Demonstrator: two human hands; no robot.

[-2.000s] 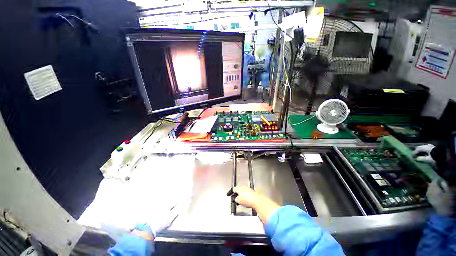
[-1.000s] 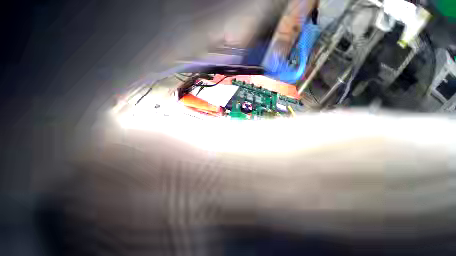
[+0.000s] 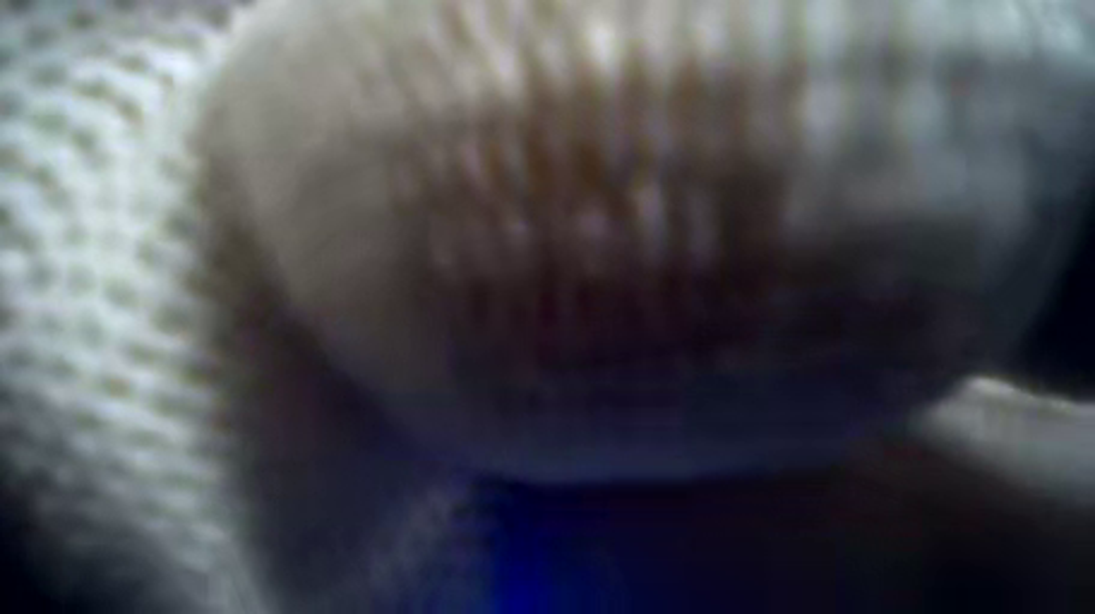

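Observation:
A white knit glove fills nearly the whole view, very close to the lens and blurred. It fits my left hand (image 3: 576, 228), the one gloved in the earlier frames. The ribbed knit shows sharpest at the left edge, and a large rounded part, perhaps a fingertip, covers the middle. Whether its fingers are apart, closed or holding something cannot be told. My right hand does not show. The circuit boards and rails are hidden behind the glove.
A dark area with a blue patch (image 3: 534, 564) lies along the bottom, too blurred to name. Nothing else can be made out.
The gloved hand has come up from the lower left of the workstation to the lens. It now blocks the monitor, boards and rails. My bare right hand with the dark tool has left view.

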